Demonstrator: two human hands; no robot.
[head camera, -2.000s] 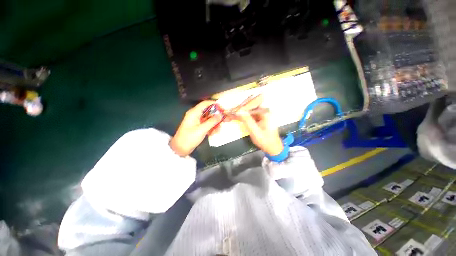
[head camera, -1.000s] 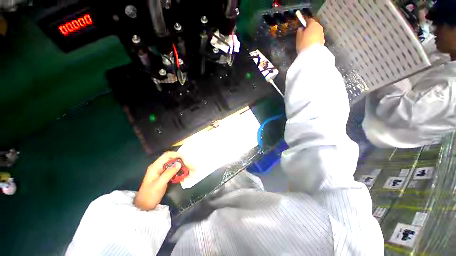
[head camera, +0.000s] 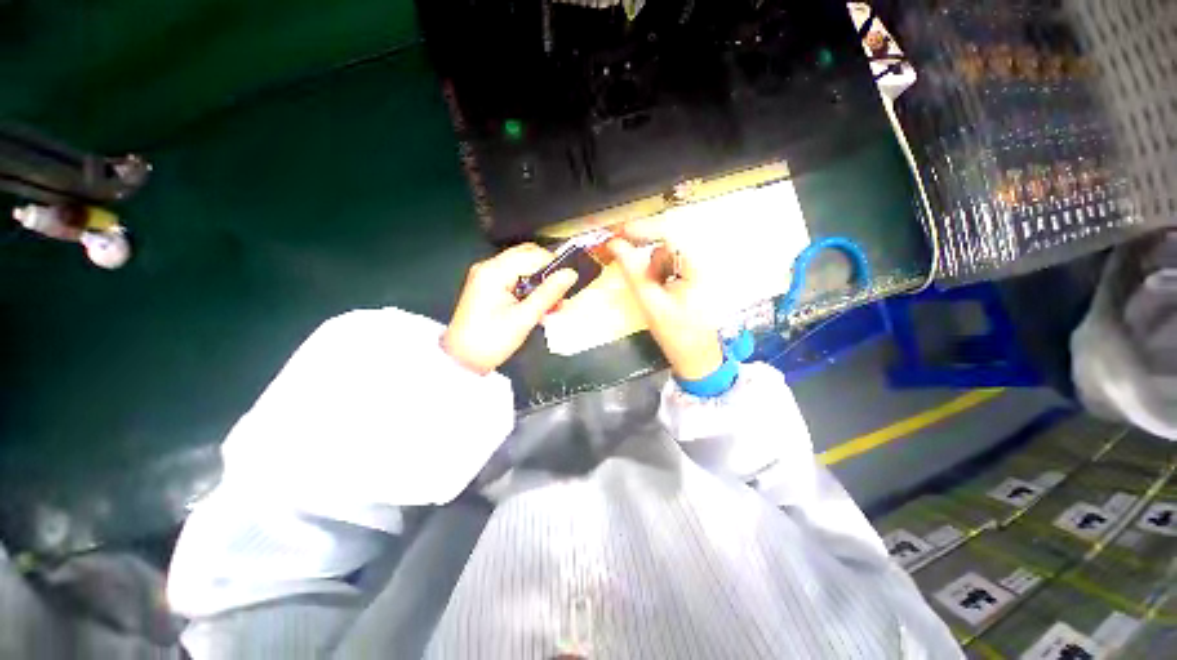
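Note:
My left hand (head camera: 497, 310) holds a small dark unit (head camera: 572, 271) with a silvery edge, over the left end of the white sheet (head camera: 742, 245). My right hand (head camera: 665, 303) is at the unit's right side, fingers bent and close together, with the blue wrist strap (head camera: 709, 371) below it. The right fingertips meet the unit's upper right edge. Whether they hold a tool or small part is too blurred to tell.
The black fixture (head camera: 633, 116) stands behind the sheet. A clear tray (head camera: 1033, 168) with orange-black parts is at right. A blue looped cord (head camera: 826, 264) lies by the sheet. A metal arm (head camera: 78, 219) is at far left. Another person's sleeve (head camera: 1136, 335) shows at right.
My right hand has come back from the parts tray to the unit in my left hand. The unit now shows a dark face instead of its red rim. The view has shifted.

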